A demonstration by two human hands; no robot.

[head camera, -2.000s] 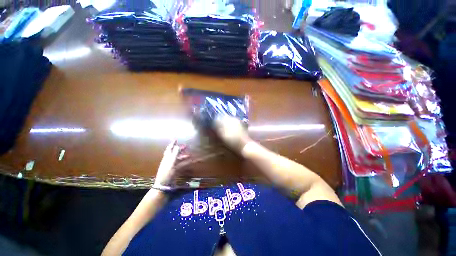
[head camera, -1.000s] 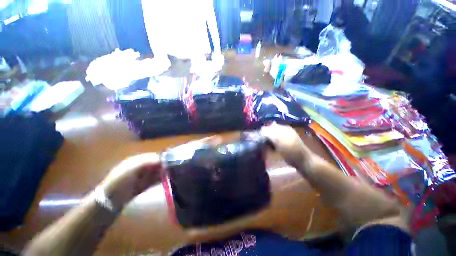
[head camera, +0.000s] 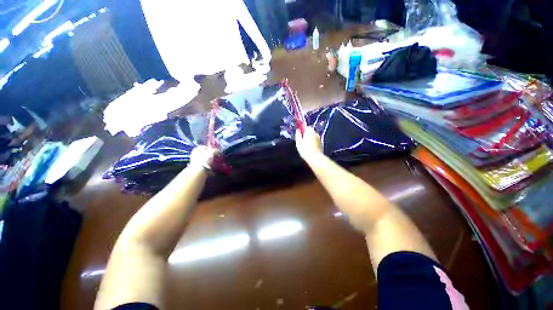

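A bagged garment [head camera: 251, 115], dark under glossy film with red-pink side edges, lies on top of the middle stack of bagged garments [head camera: 261, 163] at the far side of the table. My left hand [head camera: 202, 157] is at its left edge and my right hand [head camera: 308, 143] is at its right edge; both seem to grip the edges. Another glossy stack [head camera: 157, 151] is to the left and a lower pile [head camera: 361, 130] is to the right.
Tall multicoloured polybag piles [head camera: 473, 145] stand at the right, with a black cloth bundle [head camera: 405, 63] on top. Dark unpacked garments [head camera: 42, 242] lie at left. White cloth [head camera: 148, 106] and small bottles [head camera: 316, 39] are at the far side of the brown table [head camera: 291, 254].
The bagged garment, held up in front of me one second ago, has moved forward onto the middle stack, with both arms stretched out. Earlier it lay on the table under my right hand.
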